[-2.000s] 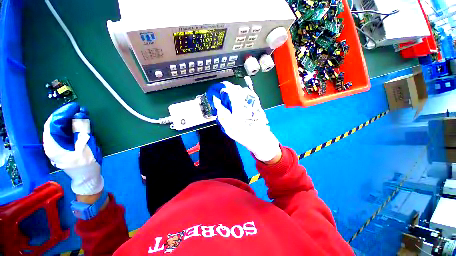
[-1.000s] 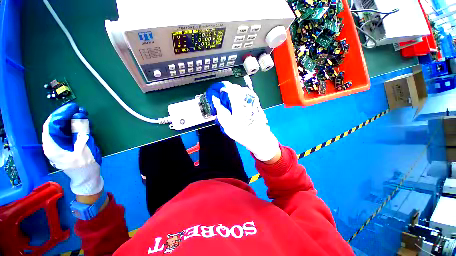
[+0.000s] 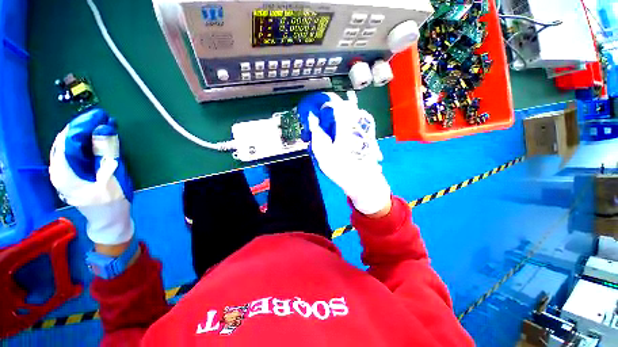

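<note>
My right hand (image 3: 345, 146), in a white glove with blue fingers, is at the right end of the white power strip (image 3: 254, 140). Its fingers are closed on the edge of a green circuit board (image 3: 291, 127) standing against the strip. The fingertips and the board's far side are partly hidden. My left hand (image 3: 93, 159), gloved alike, is curled at the bench's left front edge; its inner fingers are hidden, so I cannot tell if it holds anything. A loose circuit board (image 3: 76, 91) lies on the green mat just beyond it. The test instrument (image 3: 291, 41) shows lit yellow digits.
A blue bin (image 3: 20, 135) is at the left and an orange-red bin (image 3: 450, 132) full of boards at the right. A white cord (image 3: 146, 91) crosses the mat to the strip. A red stool (image 3: 40, 278) is at lower left, a cardboard box (image 3: 545, 132) at right.
The view has shifted, so the bench sits higher in the picture. The instrument's readings have changed and now show zeros. My right hand still holds the board at the strip; my left hand stays curled.
</note>
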